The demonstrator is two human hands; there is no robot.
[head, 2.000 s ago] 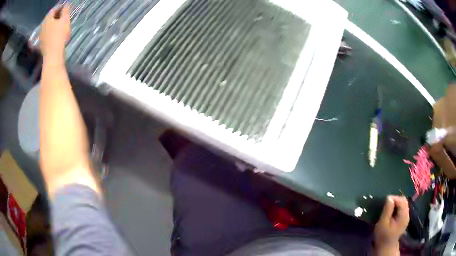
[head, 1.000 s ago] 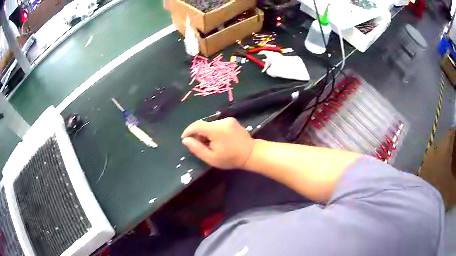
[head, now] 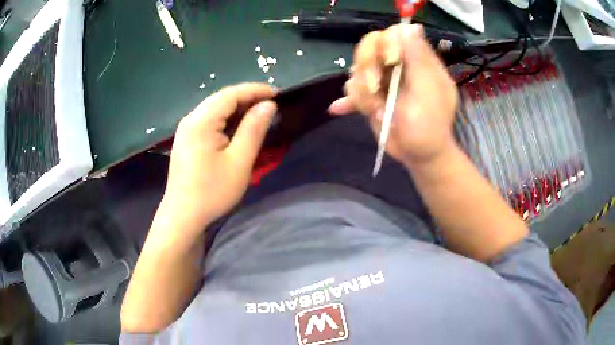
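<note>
My right hand is raised over my lap at the bench edge. It is closed on a long slim pale rod that slants down past the palm. A red piece shows at the rod's upper end, cut by the picture's top. My left hand is at the bench edge, its thumb and index fingertips close together. A small greyish bit may be at these fingertips; it is too blurred to tell.
A black electric screwdriver lies on the green mat near small white parts. A white-handled tool and a slotted tray are left. Clear trays with red ends are right, a grey stool lower left.
The view has swung right and down. My left hand has come into view. My right hand has moved off the mat and now holds the rod. More of the screwdriver shows.
</note>
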